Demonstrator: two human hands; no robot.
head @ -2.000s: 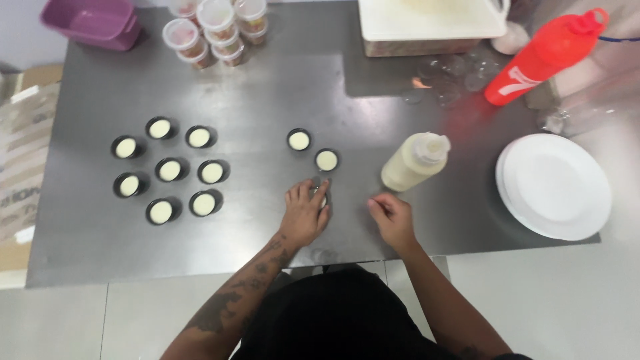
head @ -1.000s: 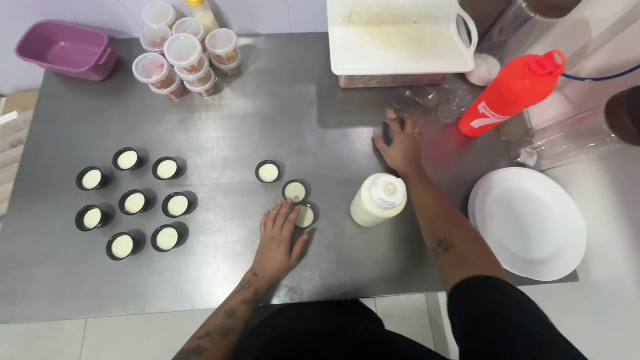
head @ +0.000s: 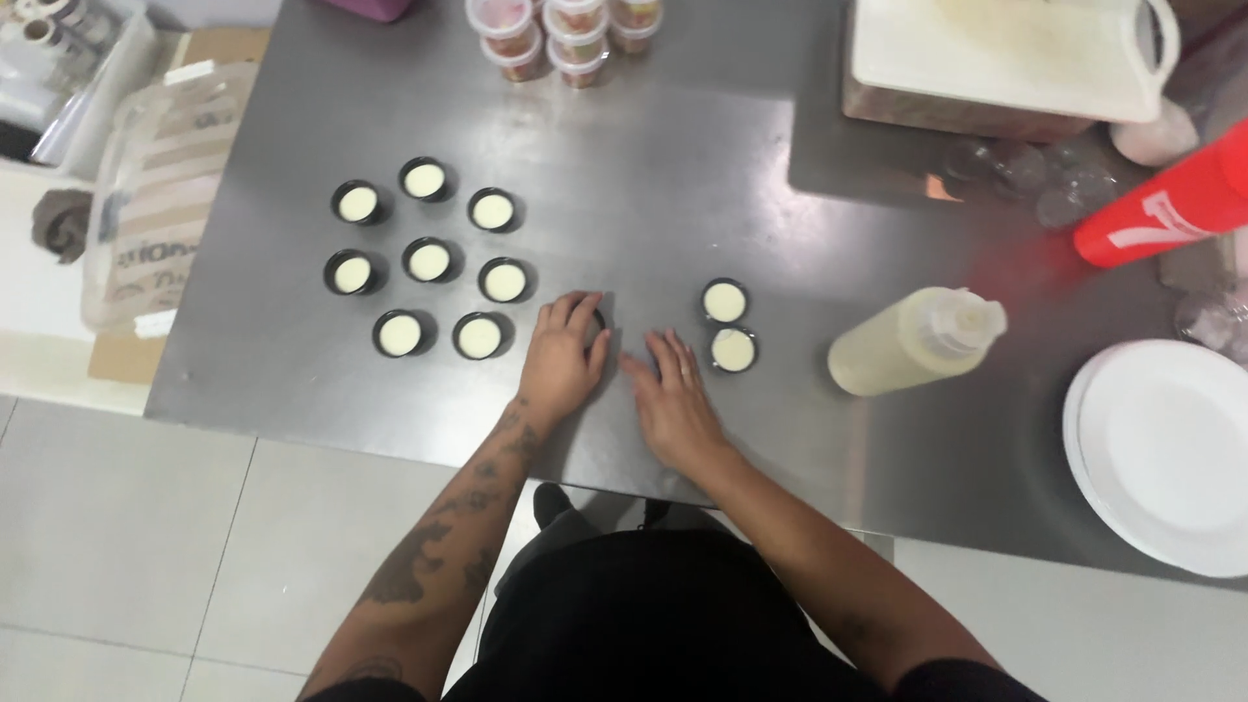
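My left hand (head: 564, 363) is over a small black cup (head: 599, 322), of which only the rim shows beside the fingers; the fingers bend around it. My right hand (head: 673, 402) rests low over the steel table, fingers apart, holding nothing. Just right of it stand two small black cups of pale cream sauce, one (head: 724, 301) behind the other (head: 733, 349). Left of my left hand, several like cups stand in a loose group, the nearest being this filled cup (head: 479, 336). A squeeze bottle of pale sauce (head: 902, 343) stands farther right.
Stacked lidded plastic tubs (head: 577, 44) stand at the back. A white cutting board (head: 994, 58) lies on a container at back right, near clear plastic lids (head: 1019, 168) and a red bottle (head: 1170, 210). White plates (head: 1170, 458) are at right; the steel table's front edge (head: 624, 491) is close.
My right hand has come back from near the clear lids to beside my left hand. My left hand has left the two right-hand cups and is now nearer the left group, at a cup.
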